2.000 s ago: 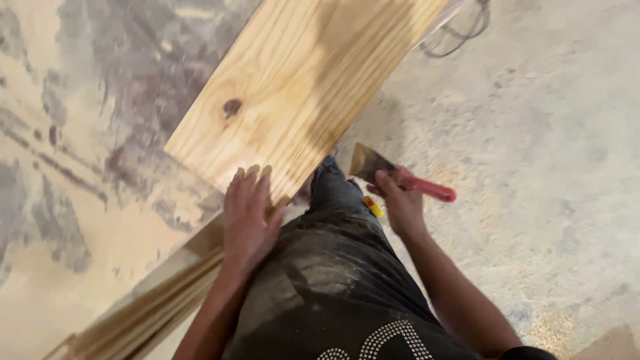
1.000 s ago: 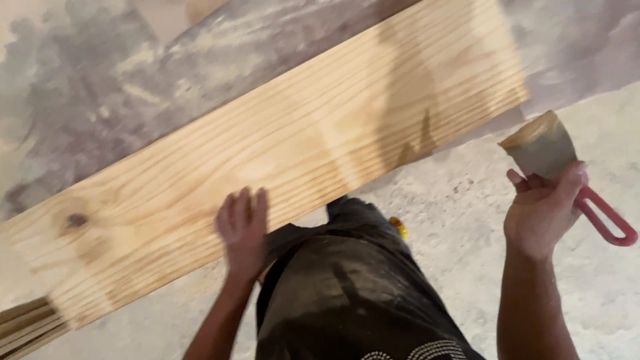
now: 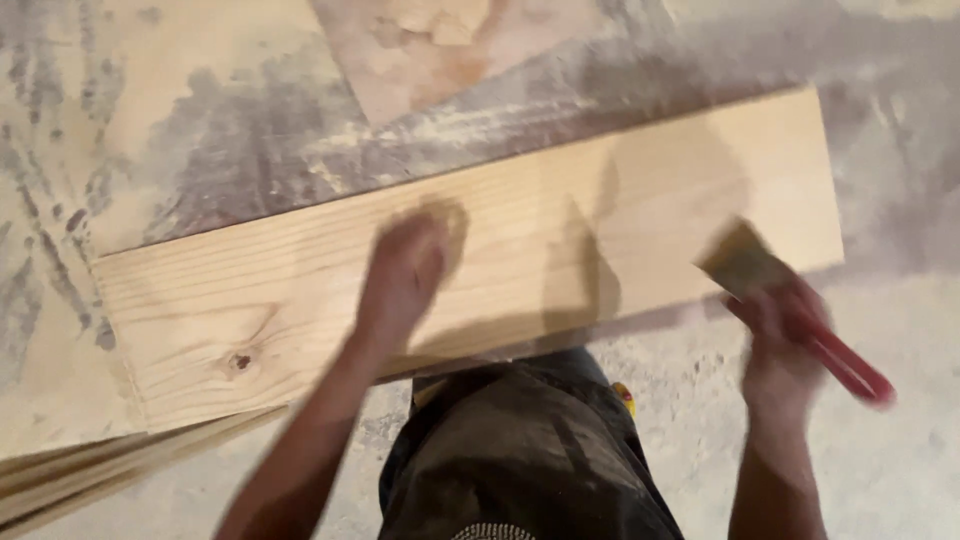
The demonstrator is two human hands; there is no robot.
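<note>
A long pale wooden board with a dark knot near its left end lies aslant in front of me. My left hand is over the middle of the board, blurred; its fingers look curled, and whether it touches the wood or holds anything is unclear. My right hand grips a putty knife with a red handle, near the board's right part. The wide blade points up and left over the board, and its edge carries a yellowish-brown coating or residue.
The board rests on a stained, dusty work surface. A sheet with pinkish and tan patches lies beyond it. Thin wooden strips are at the lower left. Below is a pale, speckled floor.
My left hand has moved from the board's near edge to over its middle. The putty knife, still in my right hand, has come from beside the board to over its right part.
</note>
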